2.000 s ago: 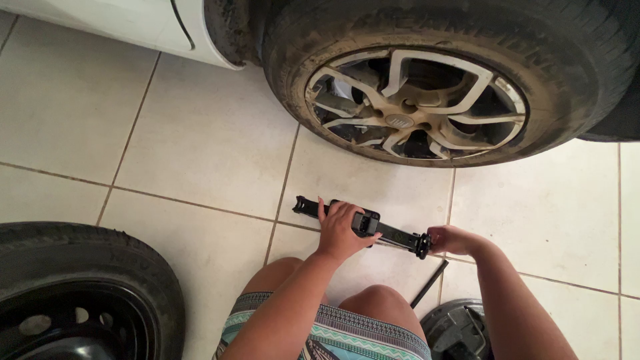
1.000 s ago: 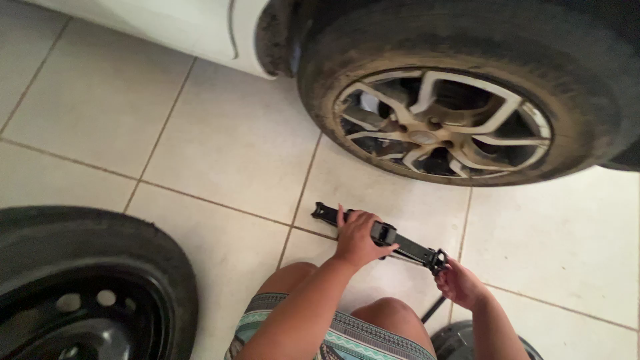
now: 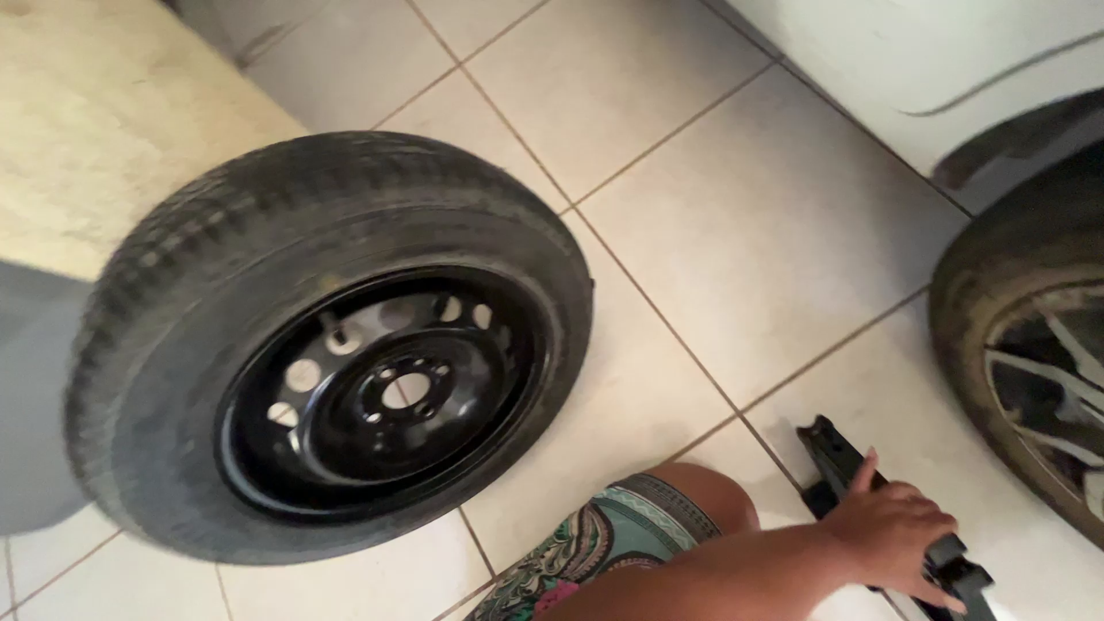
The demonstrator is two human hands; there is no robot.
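My left hand (image 3: 893,526) is closed around the middle of a black scissor jack (image 3: 837,457) at the lower right, its fingers over the jack's body. One end of the jack points up and left across the floor tiles; the other end runs out of the frame at the bottom right. My right hand is outside the view. A spare wheel (image 3: 155,466), a black steel rim in a black tire, fills the left half.
The car's mounted wheel (image 3: 975,345), with a dirty alloy rim, is cut off at the right edge under the white car body (image 3: 862,78). A pale yellow block or wall (image 3: 129,129) stands behind the spare wheel. Tiled floor (image 3: 673,285) lies between the wheels.
The view has swung strongly to the left, toward the spare wheel. My left hand has stayed on the jack. My right hand, earlier at the jack's end, has left the frame.
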